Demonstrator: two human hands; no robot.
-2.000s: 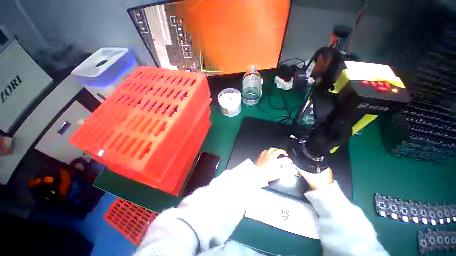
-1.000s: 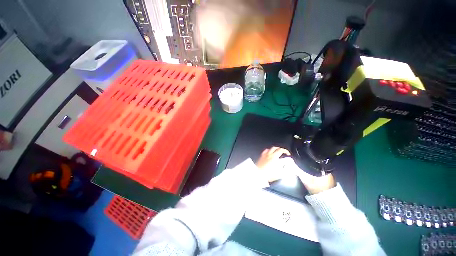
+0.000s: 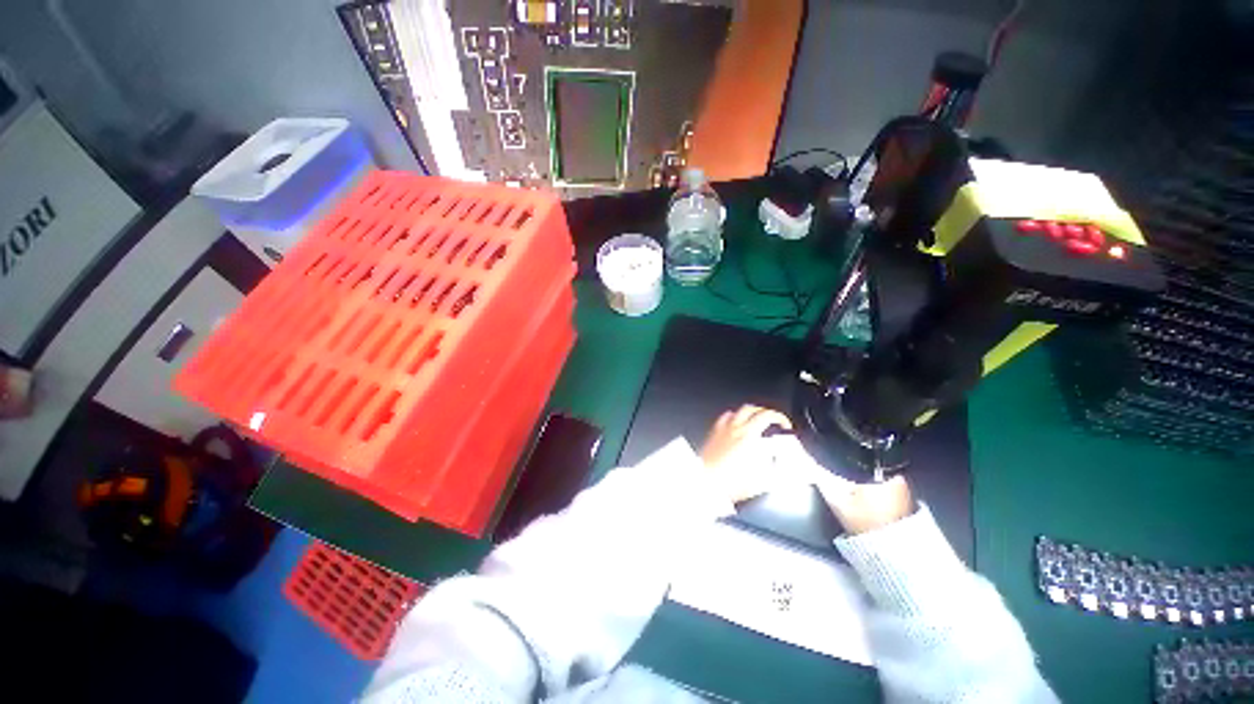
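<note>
My left hand is under the lens of the black and yellow microscope, its fingers bent together around something small, dark and overexposed. My right hand reaches under the lens from the right; its fingertips are hidden by the lens ring and glare, so its hold cannot be told. Both hands are over the black mat, close together. The monitor shows a magnified circuit board with a green-edged rectangle and an orange blur at its right. A white printed sheet lies at the mat's front edge.
Stacked red slotted trays stand left, a black phone beside them. A white-filled cup and clear bottle stand behind the mat. Module rows lie right, below black trays. Another red tray is lower left.
On the monitor, the orange area has shrunk to the right and the board has come into sharp view. The hands have barely moved. The head view has shifted slightly.
</note>
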